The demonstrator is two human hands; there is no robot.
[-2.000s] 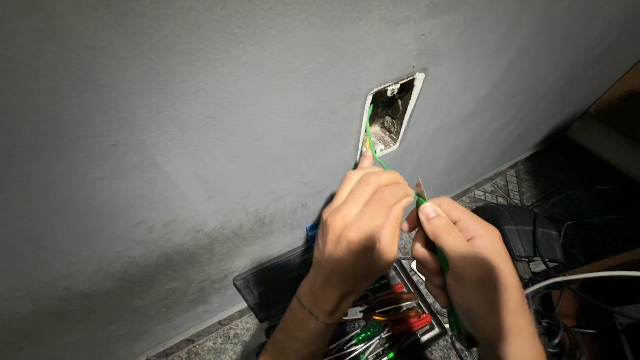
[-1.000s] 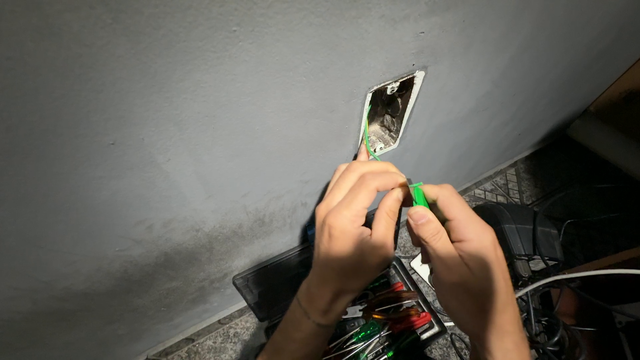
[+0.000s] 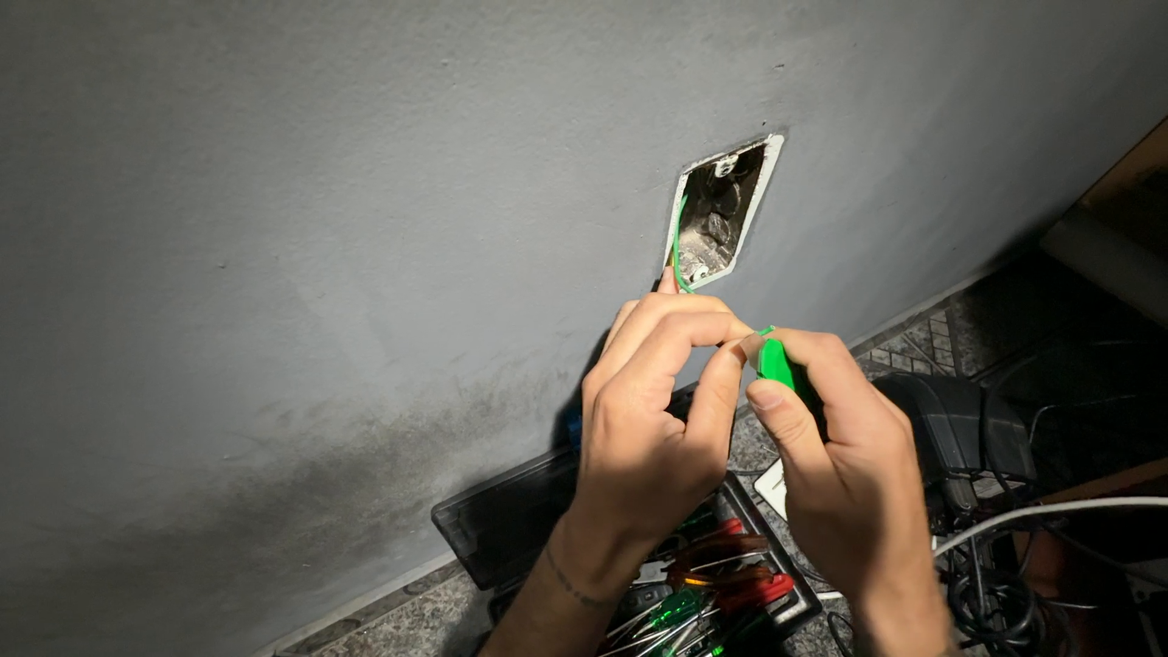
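Note:
A green electrical wire (image 3: 677, 239) comes out of the open wall box (image 3: 724, 214) set in the grey wall. My left hand (image 3: 652, 401) pinches the wire just below the box, one fingertip near the box's lower edge. Against its fingertips, my right hand (image 3: 844, 447) grips a green-handled tool (image 3: 776, 363), its thumb on the handle. A short end of green wire shows between the two hands. The tool looks like a knife, but its blade is mostly hidden by my fingers.
An open black toolbox (image 3: 511, 520) with screwdrivers and pliers with red handles (image 3: 757, 591) lies on the floor below my hands. A white plate (image 3: 773, 488) is beside it. At the right are a black bag-like object (image 3: 958, 429), a white cable (image 3: 1049, 507) and tangled black cables (image 3: 995, 598).
My right hand has turned the green-handled tool, which pointed down with its blade showing two seconds ago; its green end now faces up by my left fingertips. My left hand stays near the box.

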